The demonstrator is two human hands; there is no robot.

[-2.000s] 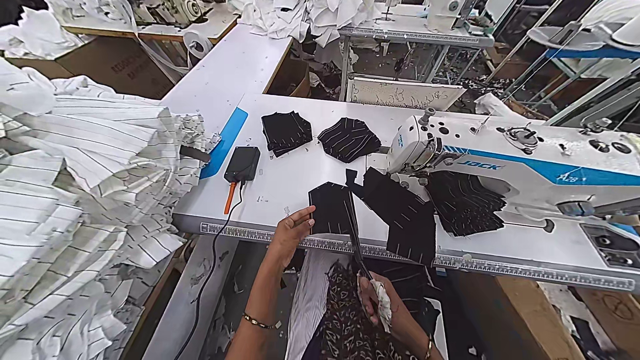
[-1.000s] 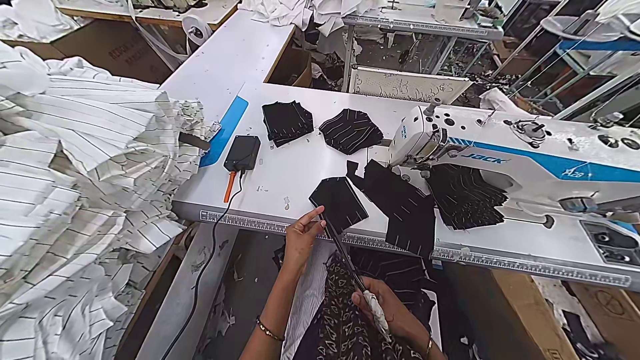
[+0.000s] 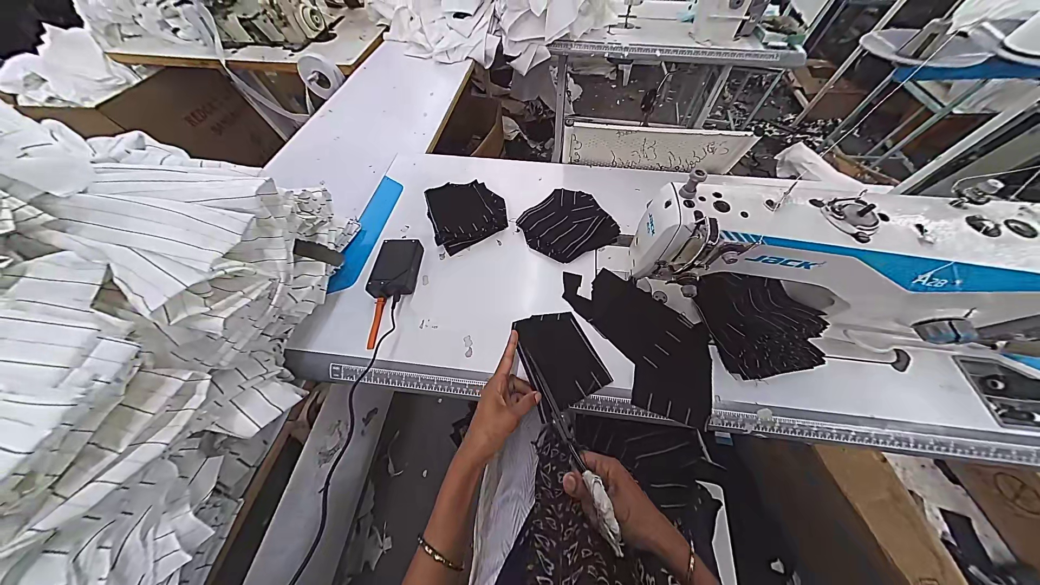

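Observation:
My right hand [image 3: 621, 496] grips fabric scissors [image 3: 565, 431] whose handle is wrapped in white cloth. Their long blades point up and left along the left edge of a black striped fabric piece [image 3: 565, 357] at the table's front edge. My left hand [image 3: 504, 406] is at that same edge, index finger extended to the fabric's upper left corner, the other fingers curled; whether it pinches cloth is hidden. Right of it lie larger black pieces [image 3: 670, 357], and beyond them a black striped stack [image 3: 760, 325] under the sewing machine's arm. Two black stacks [image 3: 465, 215] [image 3: 569, 225] rest farther back.
The Jack sewing machine [image 3: 812, 260] fills the right side. A black box [image 3: 394, 266] with a cord and an orange-handled tool [image 3: 376, 323] lie on the left of the table [image 3: 455, 325]. White striped fabric [image 3: 162, 325] is heaped at far left. Dark cloth [image 3: 642, 447] lies over my lap.
The small black piece has turned and shifted on the table edge between the frames. My left index finger has straightened up along its left edge, and the scissors remain in my right hand.

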